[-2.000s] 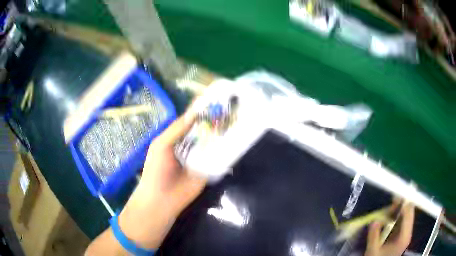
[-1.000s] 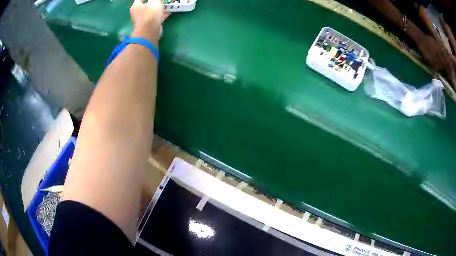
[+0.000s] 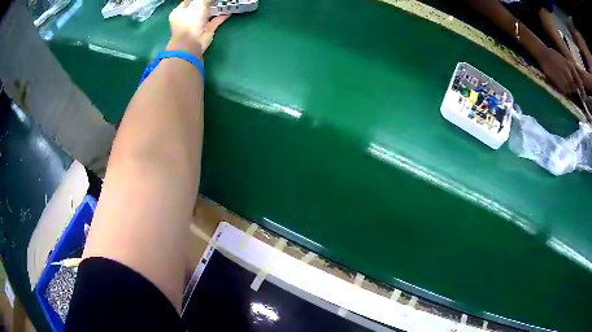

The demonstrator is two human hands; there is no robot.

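Note:
My left hand reaches far across the green conveyor belt to the top edge of the view, with a blue band on its wrist. Its fingers are on a white charger unit, which the frame's top edge cuts off. Another open white charger unit with yellow, blue and dark parts lies on the belt at the right. A clear plastic bag trails from it to the right edge. My right hand is out of the picture.
The green belt fills the middle. Another white unit lies at the top left. A blue bin of small metal parts stands lower left, partly behind my arm. A black sheet lies at the bottom. Another person's arms show top right.
My left hand has gone from holding a unit above the bench to the far belt. In the last second, the unit at the right has shifted right and down in view; my hand has barely moved.

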